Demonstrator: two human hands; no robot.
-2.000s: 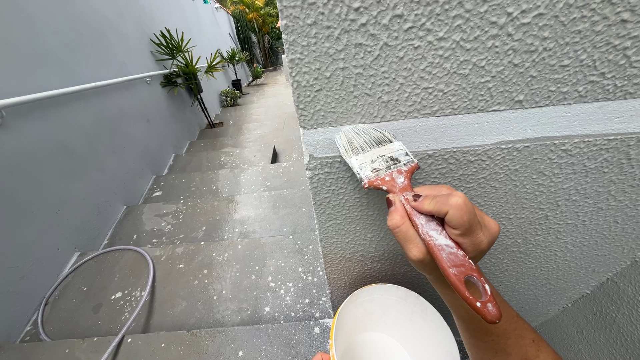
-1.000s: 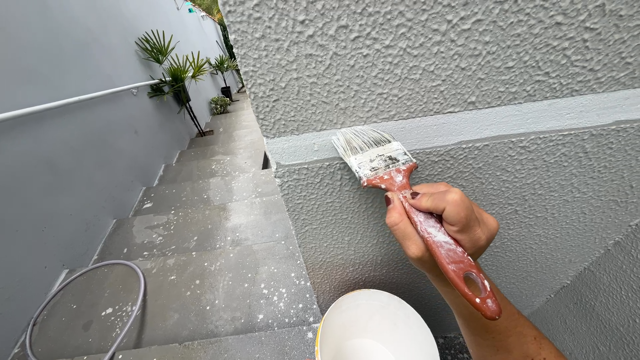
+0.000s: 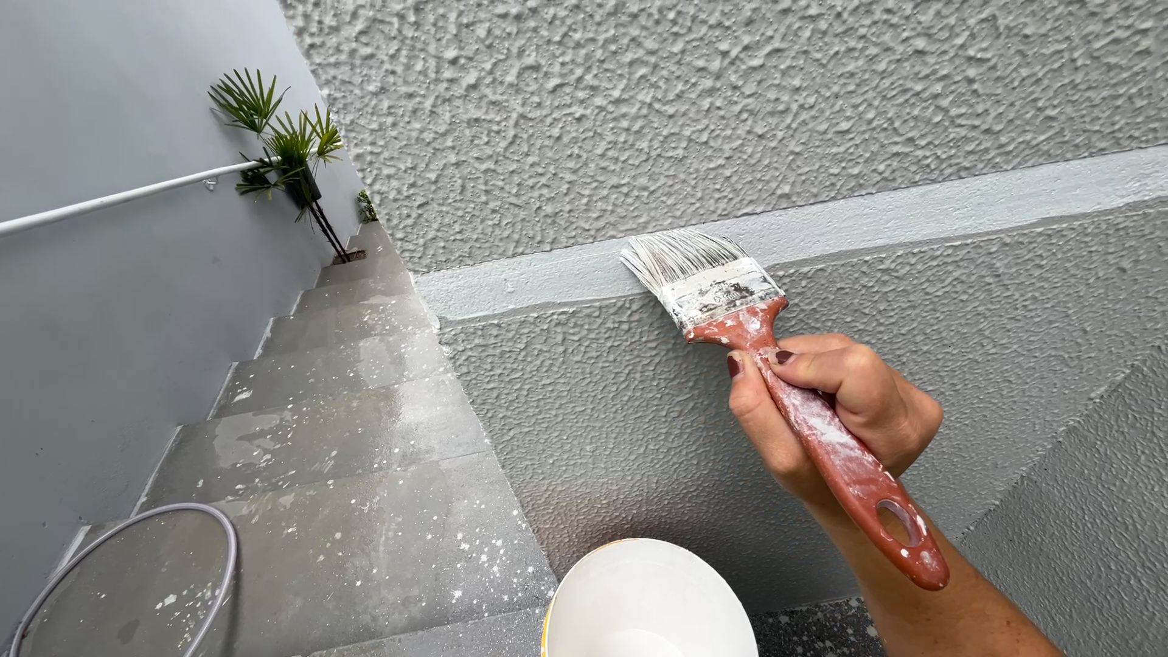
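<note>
My right hand (image 3: pixel 839 411), at right of centre, is closed around the red-brown handle of a paintbrush (image 3: pixel 735 301), its thumb and fingers near the neck. The brush's white-coated bristles lie against the smooth pale band (image 3: pixel 538 281) that runs across the textured grey wall (image 3: pixel 593 392). White paint smears the ferrule and handle. Below the hand, at the bottom edge, shows a white plastic bucket (image 3: pixel 652 602) with a yellowish outer side; its lower part is cut off by the frame. My left hand is out of view.
Paint-spattered grey steps (image 3: pixel 319 447) run along the left of the textured wall. A grey hose (image 3: pixel 228 538) lies looped on them at lower left. A white handrail (image 3: pixel 119 196) is fixed to the smooth grey wall (image 3: pixel 119 338), and a potted-looking palm plant (image 3: pixel 292 146) stands farther along.
The view has shifted toward the textured wall. The brush now rests farther right of the wall's corner along the pale band, still in my right hand. Fingertips at the bucket have left the view.
</note>
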